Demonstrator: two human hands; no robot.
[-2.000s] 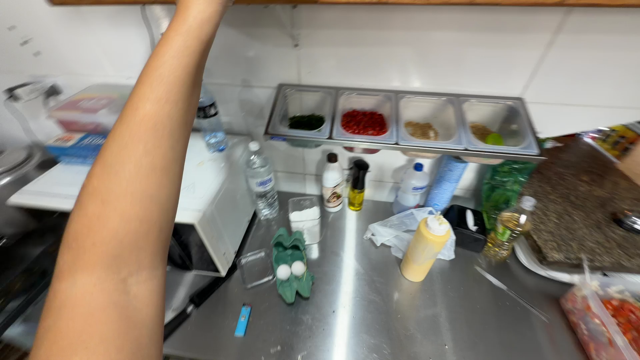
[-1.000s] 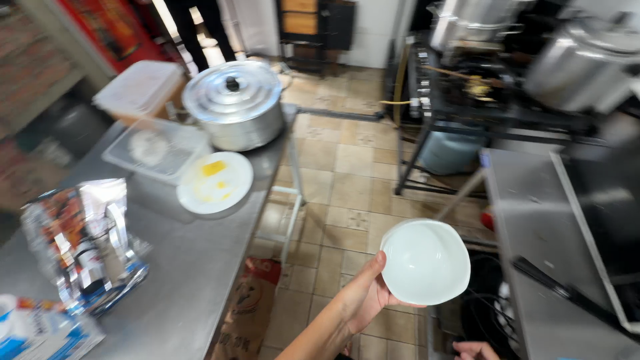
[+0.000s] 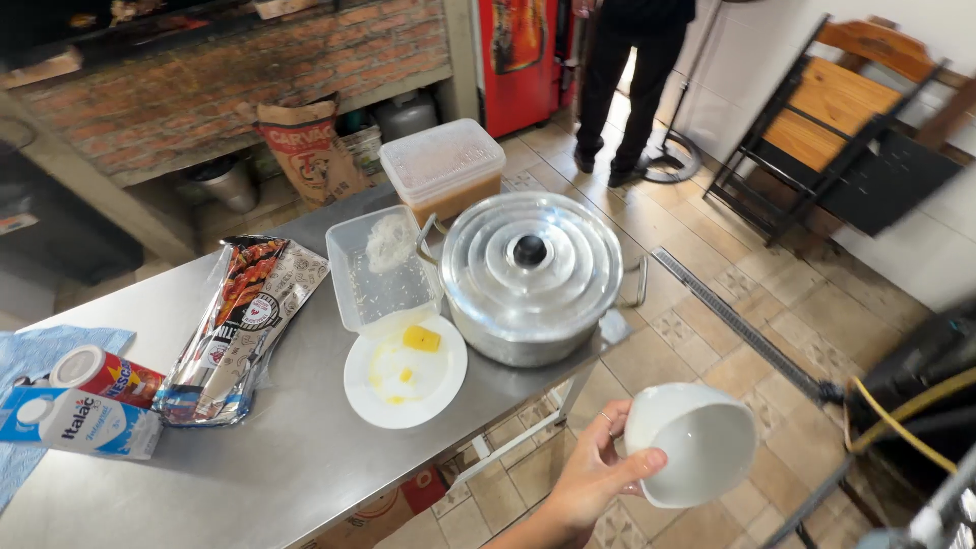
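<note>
A deep white bowl point(image 3: 705, 442) is in my left hand point(image 3: 602, 465), at the lower right of the view. The thumb lies over its rim and the other fingers are against its outer wall. The bowl is tilted with its mouth to the right, and its visible inside shows no food. It is over the tiled floor, off the steel table's edge. My right hand is out of view. Nearest on the table are a white plate point(image 3: 438, 381) with a piece of yellow food point(image 3: 421, 338) and yellow smears, and a lidded aluminium pot point(image 3: 488, 305).
The steel table point(image 3: 305, 465) also bears an uncovered plastic tub point(image 3: 351, 297), a lidded tub point(image 3: 450, 194), a printed foil package point(image 3: 244, 320), a milk carton point(image 3: 91, 423) and a red can point(image 3: 107, 374). Beyond stand a person point(image 3: 633, 76) and folded wooden chairs point(image 3: 831, 107).
The view has swung from the wall counter to the pot table. The bowl, in my left hand one second ago too, is now tilted more sideways. My right hand has left the view.
</note>
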